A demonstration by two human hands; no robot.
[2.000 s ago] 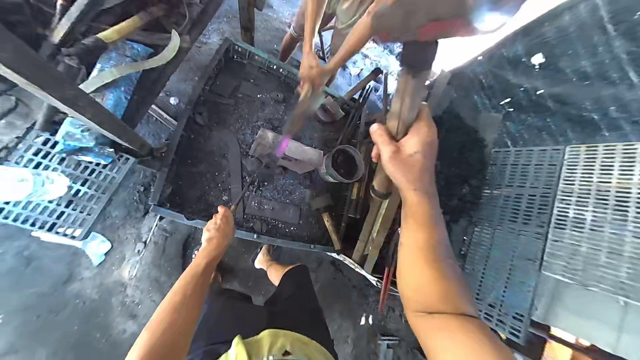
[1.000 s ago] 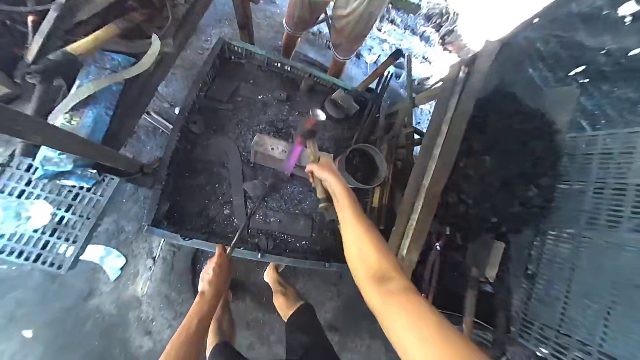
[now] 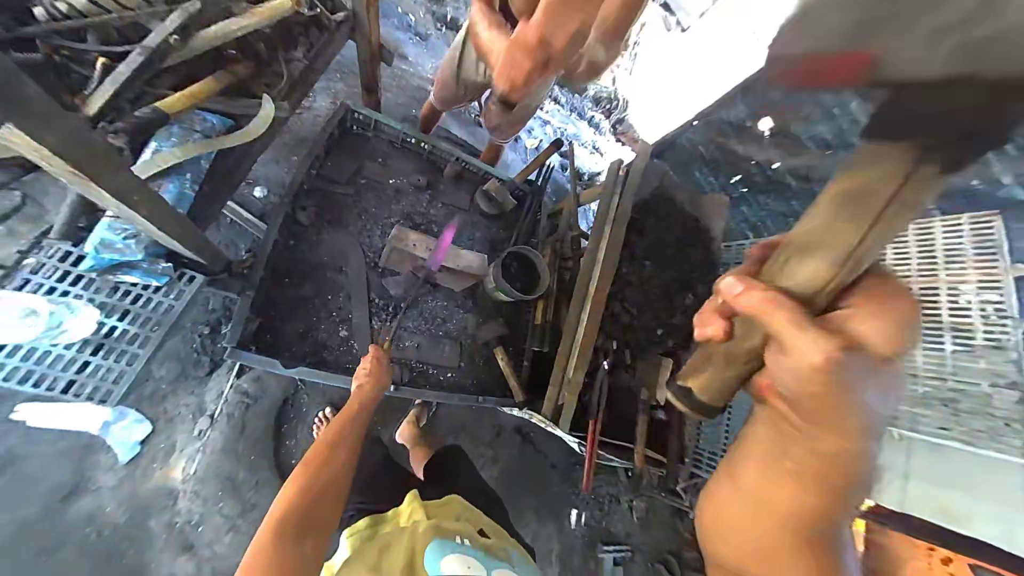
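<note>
A glowing metal workpiece (image 3: 442, 245) lies over the steel anvil block (image 3: 406, 246), its dark shank running down to my left hand (image 3: 373, 373), which is closed on the handle end at the near rim of the tray. Raised at the right, close to the camera, my right hand (image 3: 788, 324) grips the wooden haft of a hammer (image 3: 824, 232); the blurred hammer head is at the top right, partly out of frame. A metal can (image 3: 518, 274) with dark contents stands beside the anvil block. Another hammer (image 3: 506, 370) lies near the tray's front edge.
The dark tray's metal rim (image 3: 296, 370) surrounds the anvil. Beyond it stands a co-worker (image 3: 528, 64), hands low. Wooden planks (image 3: 596, 296), rods and red-handled tongs (image 3: 592, 440) lie right of the tray, beside a charcoal heap (image 3: 660, 272). A plastic crate panel (image 3: 104, 328) lies left.
My right hand has lifted the hammer from over the glowing piece, where it was a second ago, to high at the right. My left hand still holds the workpiece on the block.
</note>
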